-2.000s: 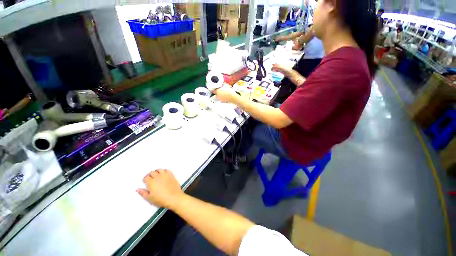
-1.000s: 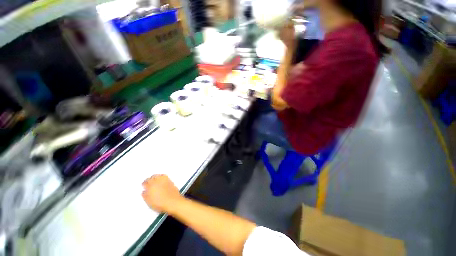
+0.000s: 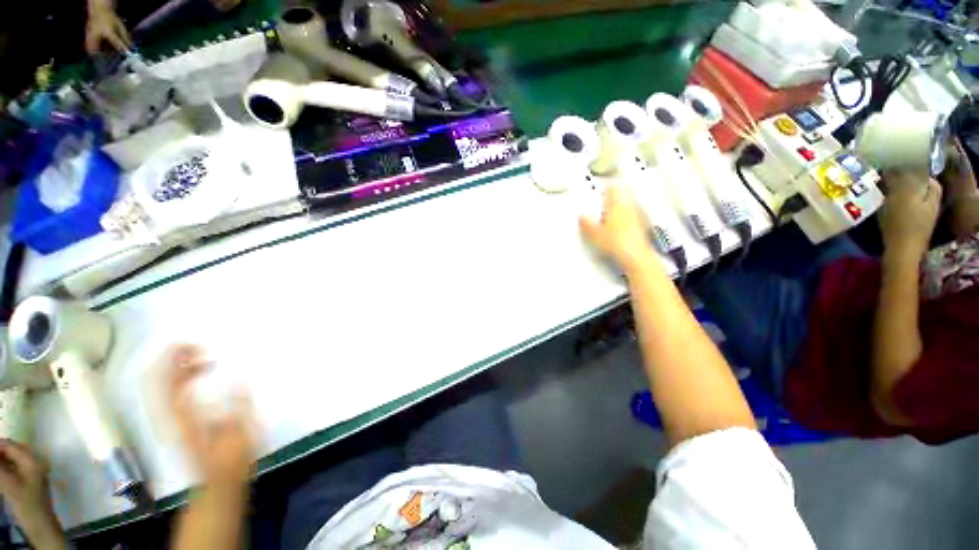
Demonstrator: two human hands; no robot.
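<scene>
A row of several cream hair dryers lies on the right of the white work surface, dark round centres up, cords towards the near edge. My right hand [image 3: 620, 228] is over the handle area of the leftmost one [image 3: 566, 156], just below its head. The hand hides that handle, so I cannot tell whether it grips. My left hand [image 3: 218, 424] is blurred above the surface at lower left. A whitish patch shows between its fingers; I cannot tell whether it is a held thing. Another cream dryer [image 3: 86, 408] lies left of this hand.
Along the far side are a dish of small parts [image 3: 183, 177], a blue bin [image 3: 67, 193], black-purple cartons [image 3: 397, 161] and a beige dryer [image 3: 322, 99] on them. A switch box [image 3: 821, 177] and red tray [image 3: 725, 91] stand right. Neighbours' hands show at both sides.
The view has swung left and down. The neighbour in red is now at the right edge. A hand of mine now reaches the dryer row, and my left hand shows at lower left.
</scene>
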